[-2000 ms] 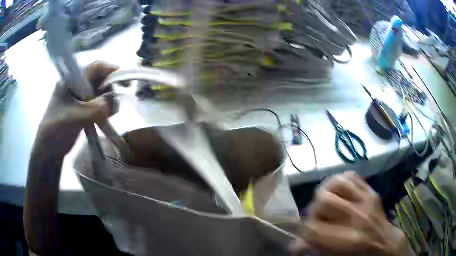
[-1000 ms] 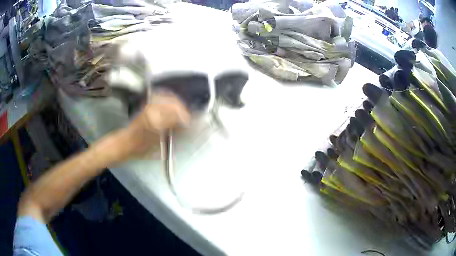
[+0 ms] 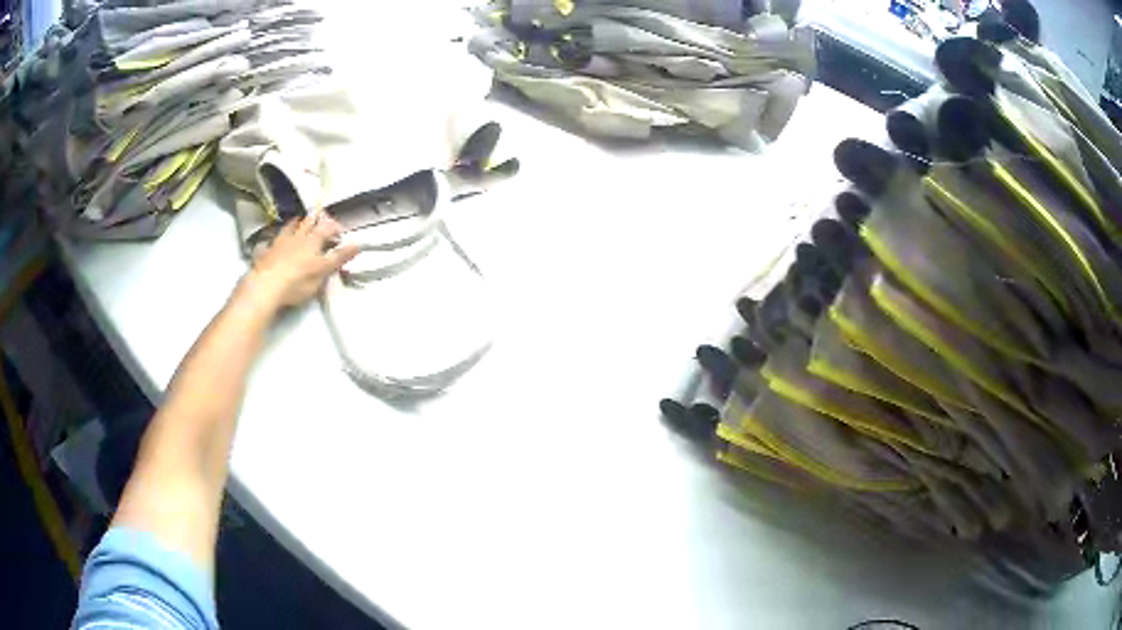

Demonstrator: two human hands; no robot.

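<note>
A beige handbag (image 3: 322,142) lies on the white table at the upper left, with its dark opening facing me. Its pale strap (image 3: 406,375) hangs in a loop on the table towards me. My left hand (image 3: 295,261) reaches in from the lower left and rests at the left edge of the bag opening, palm down, with fingers extended and apart. Bright glare washes out the far part of the bag. My right hand is not in view.
Beige bags with yellow edges are piled on the table (image 3: 554,455) at the far left (image 3: 135,135) and far middle (image 3: 664,74). A long row of bags with dark round ends and yellow edging (image 3: 911,369) fills the right side. A thin black cord shows at the bottom edge.
The view has swung from the tools and lap to the left part of the table. The bag now lies on the table, its strap loop lower and settled. The blurred left hand has come to rest at the opening.
</note>
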